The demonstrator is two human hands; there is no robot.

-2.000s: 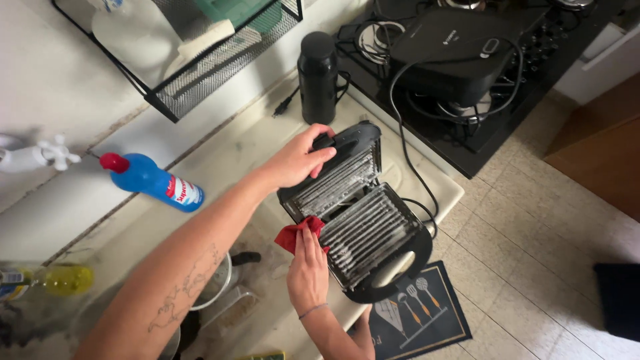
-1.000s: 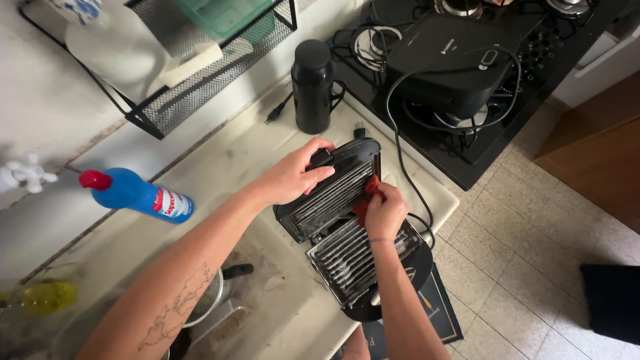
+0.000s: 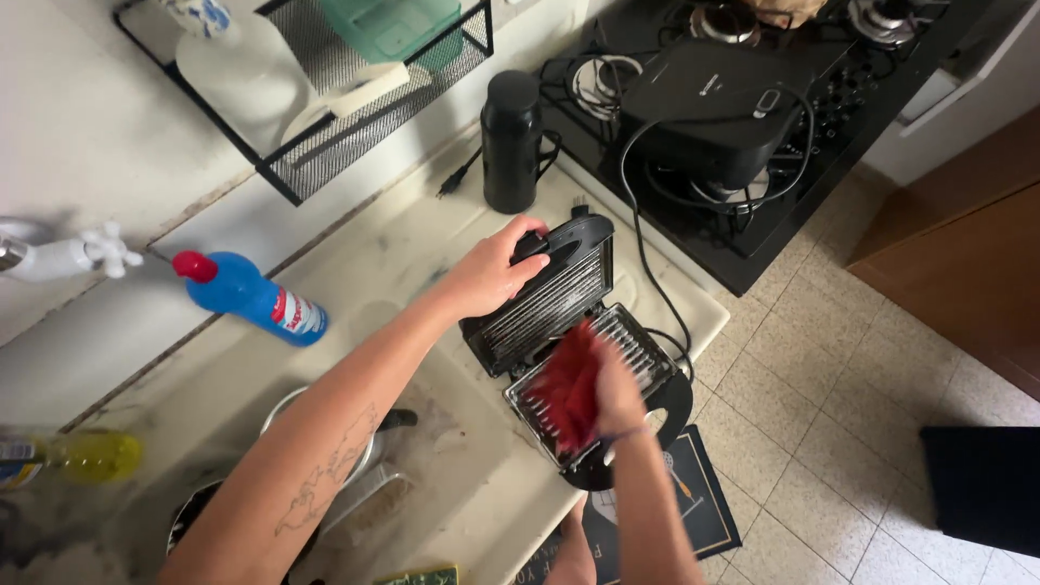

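An electric contact grill (image 3: 650, 349) stands with its lid raised near the sink counter's front edge, ribbed plates showing pale residue. My left hand (image 3: 494, 268) grips the handle of the lid. Over the lower plate, my right hand (image 3: 621, 394) holds a red cloth (image 3: 569, 386), both blurred. A black thermos (image 3: 510, 142) stands behind the grill, beside a power plug (image 3: 459, 175). At the left lies a blue plastic bottle with a red cap (image 3: 252, 299).
A black gas cooktop (image 3: 715, 268) at the right carries another black appliance (image 3: 711, 110) with a looped cord. A pot and a clear container are in the sink beneath my left forearm. A wire-mesh rack (image 3: 382, 122) hangs on the wall by a white tap (image 3: 69, 253).
My right hand and the red cloth have moved from the raised lid's plate down onto the lower plate. My left hand has stayed on the lid handle.
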